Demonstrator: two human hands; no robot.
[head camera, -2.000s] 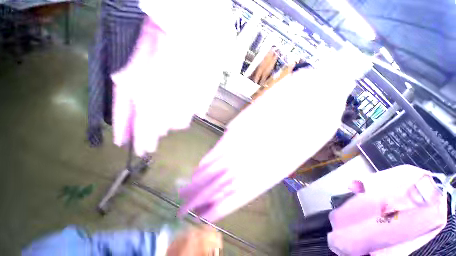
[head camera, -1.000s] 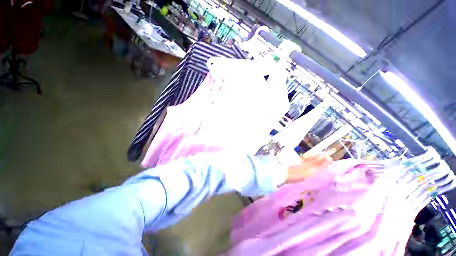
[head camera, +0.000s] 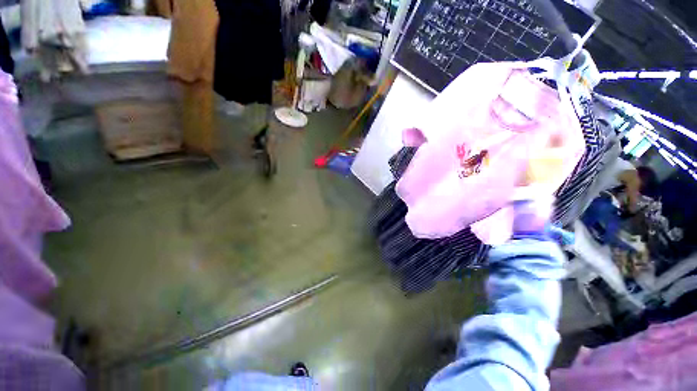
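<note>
A pink top (head camera: 451, 168) with a small brown and red chest figure hangs on a white hanger (head camera: 546, 69), in front of dark striped garments (head camera: 428, 256). My right hand (head camera: 544, 172) is blurred and washed out over the side of this top; whether its fingers grip the cloth cannot be told. My light blue sleeve reaches up to it from the bottom. More pink garments hang at the left edge (head camera: 23, 244) and at the bottom right corner (head camera: 642, 355). My left hand is not in view.
A written blackboard (head camera: 474, 38) stands behind the pink top, with a white board (head camera: 390, 130) below it. A thin metal bar (head camera: 260, 311) lies low across the floor. Brown (head camera: 191, 46) and black garments (head camera: 248, 50) hang at the back. A round white stool (head camera: 290, 117) stands there.
The view has swung right and down. The arm reaching across the pink garments has left the picture. My right hand now shows at the single pink top near the blackboard.
</note>
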